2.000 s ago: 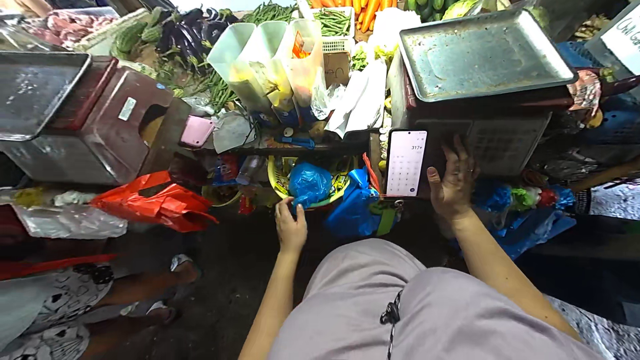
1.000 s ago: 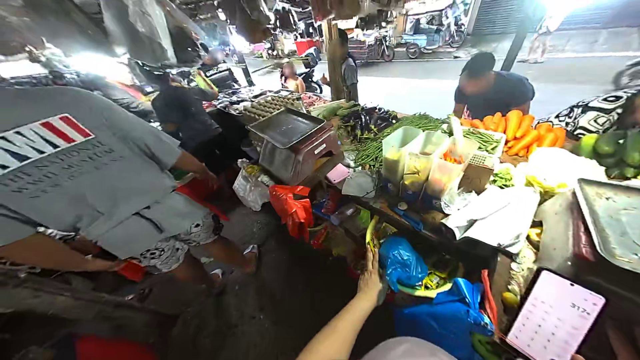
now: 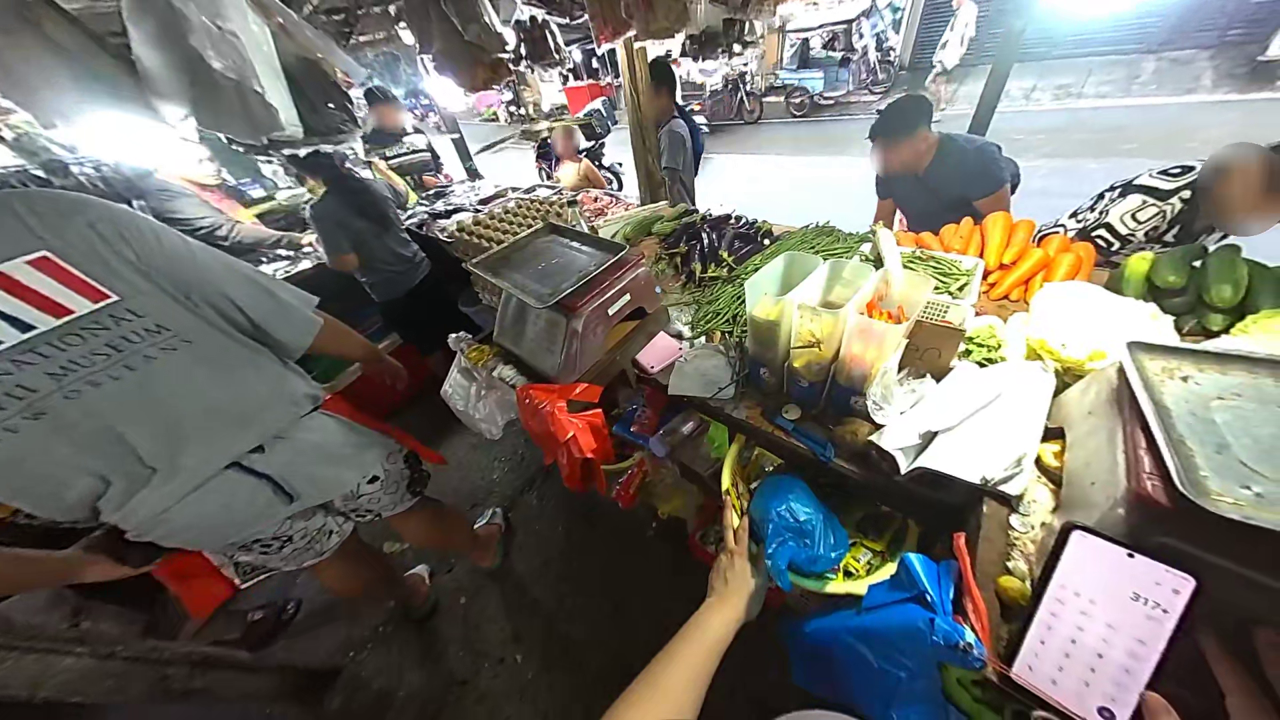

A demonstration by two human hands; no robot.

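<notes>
My left hand [image 3: 738, 572] reaches to the near left rim of a yellow-green basket [image 3: 850, 585], its fingers extended beside a tied blue plastic bag [image 3: 797, 522]; its exact grip on the rim is unclear. Small yellow packets [image 3: 862, 560] lie in the basket. At the lower right, a phone [image 3: 1100, 625] shows a calculator. Only part of my right hand [image 3: 1160, 706] is visible, at the phone's lower edge, so whether it holds the phone cannot be told. Another blue plastic bag [image 3: 880, 630] hangs below the basket.
A weighing scale [image 3: 580, 310], tall plastic containers [image 3: 780, 320], string beans [image 3: 730, 285], carrots [image 3: 1030, 255] and a second scale's metal tray [image 3: 1215, 420] crowd the stall. A person in a grey shirt [image 3: 150, 380] stands at left. Red [image 3: 568, 430] and white plastic bags [image 3: 480, 390] hang below the near scale.
The view has swung up and left, bringing the street and other people into sight. My left hand has moved from beside the blue bag to the basket's left rim.
</notes>
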